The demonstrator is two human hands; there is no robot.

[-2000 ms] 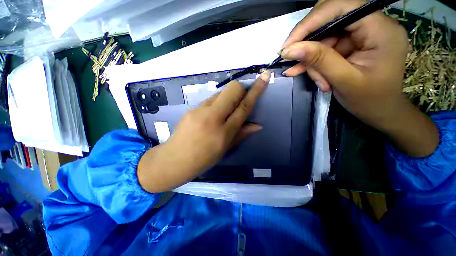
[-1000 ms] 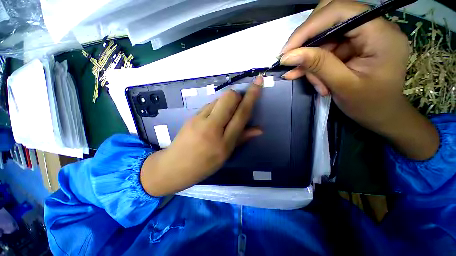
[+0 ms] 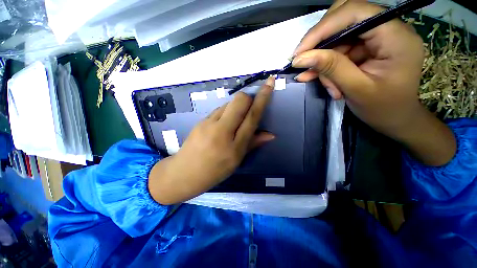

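Note:
The dark tablet back cover lies on white sheets, its camera openings at the upper left corner. A narrow dark flex strip lies along the cover's far long edge, its left end slanting inward. My left hand rests over the cover, its fingertips pressing near the strip; it grasps nothing. My right hand holds the slim black tweezers, with the tip at the strip by my left fingertip. The exact contact at the tip is too small to tell.
Unused tan and black strips lie at the left on the green mat. A heap of tan liners is at the right. White stacked sleeves stand at far left. Clear plastic film lies at the far edge, a cardboard box at lower left.
My left hand has shifted slightly down and left from its place two seconds ago, its fingertip still by the strip. My right hand and the tweezers have barely moved.

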